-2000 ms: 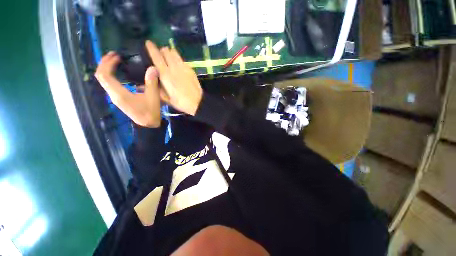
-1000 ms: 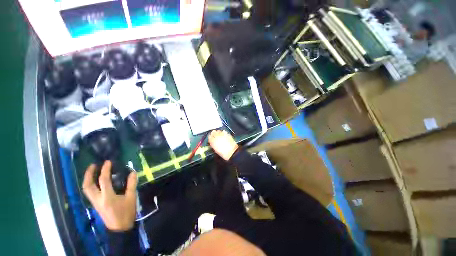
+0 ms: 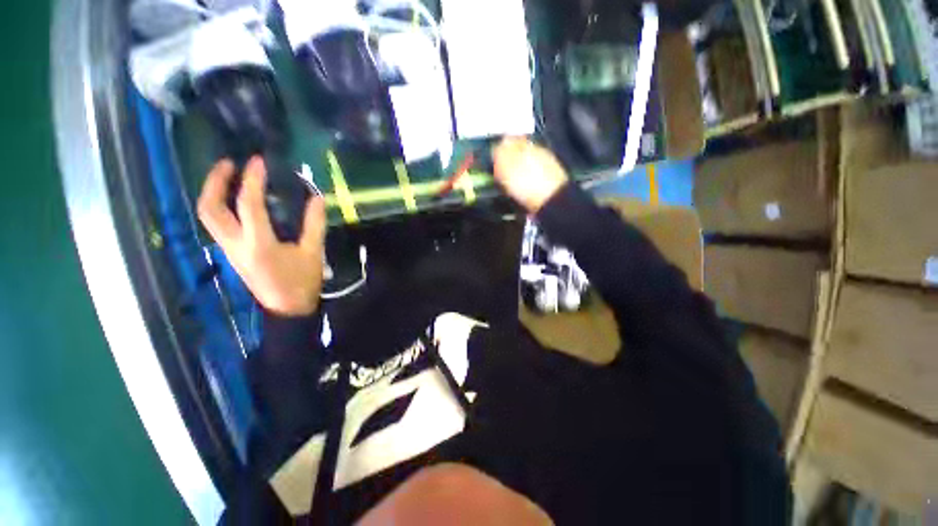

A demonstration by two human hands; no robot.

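Observation:
My left hand [image 3: 273,247] is at the bench's front left corner, its fingers and thumb around a black camera head [image 3: 288,201]. A thin white cable [image 3: 348,285] hangs beside it below the bench edge. My right hand [image 3: 530,175] is at the near end of the white keyboard [image 3: 488,70], fingers curled and blurred; whether it holds anything is hidden. A red pen or screwdriver [image 3: 456,176] lies just left of it, by the yellow tape [image 3: 381,193]. White cameras with black heads [image 3: 244,101] stand behind my left hand.
A black mouse [image 3: 592,123] is right of the keyboard. An open carton [image 3: 663,238] with black-and-white cameras [image 3: 550,275] is below the bench, partly behind my right sleeve. Brown cartons [image 3: 766,195] are stacked at right. A green belt [image 3: 31,308] with a metal rail runs along the left.
My hands were together at the left two seconds ago; my right hand has since moved right to the keyboard's end. My left hand stays around the camera head. The view has tilted down and the monitor is out.

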